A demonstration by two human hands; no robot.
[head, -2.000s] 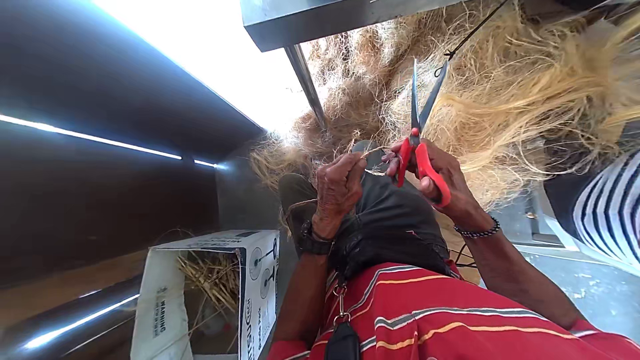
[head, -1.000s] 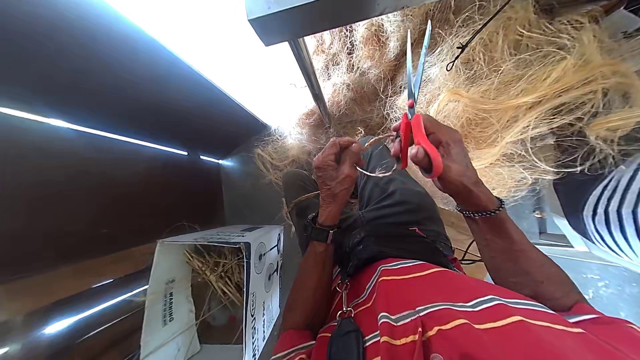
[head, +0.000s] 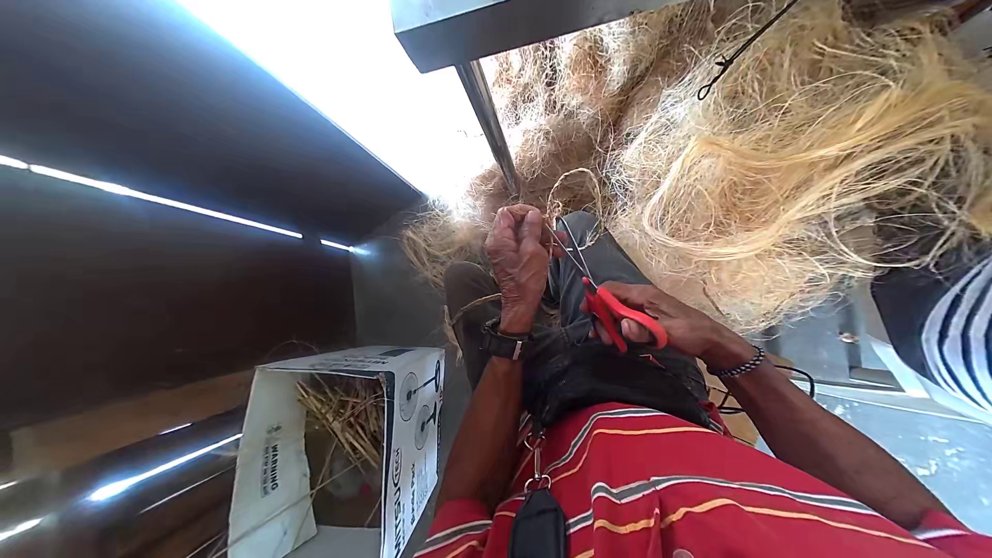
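My left hand (head: 521, 252), with a black watch at its wrist, pinches a thin strand of fibre cord (head: 575, 172) that loops up and to the right over my knee. In my right hand (head: 659, 314) are red-handled scissors (head: 612, 310), their blades a little apart and pointing up and left at the cord beside my left fingers. Whether the blades touch the cord, I cannot tell. Behind both hands lies a large heap of pale, loose plant fibre (head: 744, 186).
An open cardboard box (head: 415, 434) holding dry stalks (head: 349, 418) stands at lower left. A metal bar (head: 488, 116) and beam (head: 511, 31) are above. A black looped cord (head: 728, 66) hangs over the fibre. A person's striped garment (head: 961, 333) shows at right.
My right hand has lowered the scissors, and their blades, which pointed up over the fibre heap, now lie near my left fingers. The cord's loop now stands up above my knee.
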